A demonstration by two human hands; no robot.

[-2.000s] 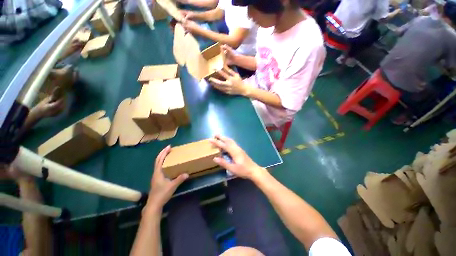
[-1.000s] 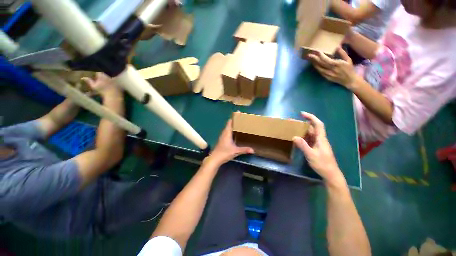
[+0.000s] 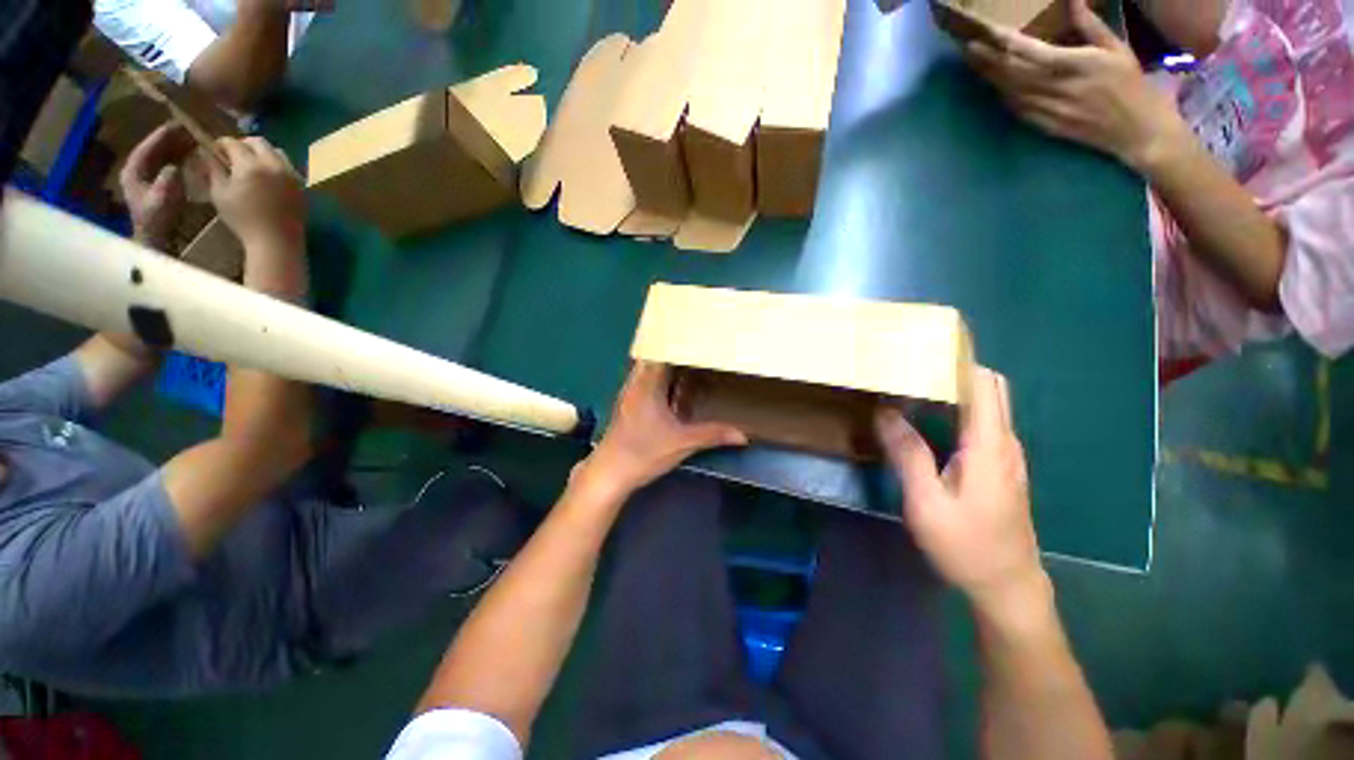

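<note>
A plain brown folded carton (image 3: 802,339) is at the front edge of the dark green bench, its long panel toward the top and its hollow, darker inside facing me. My left hand (image 3: 649,434) holds its left end, thumb along the lower inner edge. My right hand (image 3: 965,468) holds its right end, thumb at the opening and fingers behind the end. The carton's far side and underside are hidden.
Grouped part-folded boxes (image 3: 719,141) stand mid-bench over a flat blank. Another box (image 3: 423,161) lies left of them. A cream pipe (image 3: 297,334) reaches in from the left. Neighbours' hands hold cardboard at upper left and upper right. Ragged cardboard (image 3: 1262,735) shows at lower right.
The view has shifted closer and to the right. The carton has turned from closed-looking to showing its open hollow toward me. Both hands remain at its ends.
</note>
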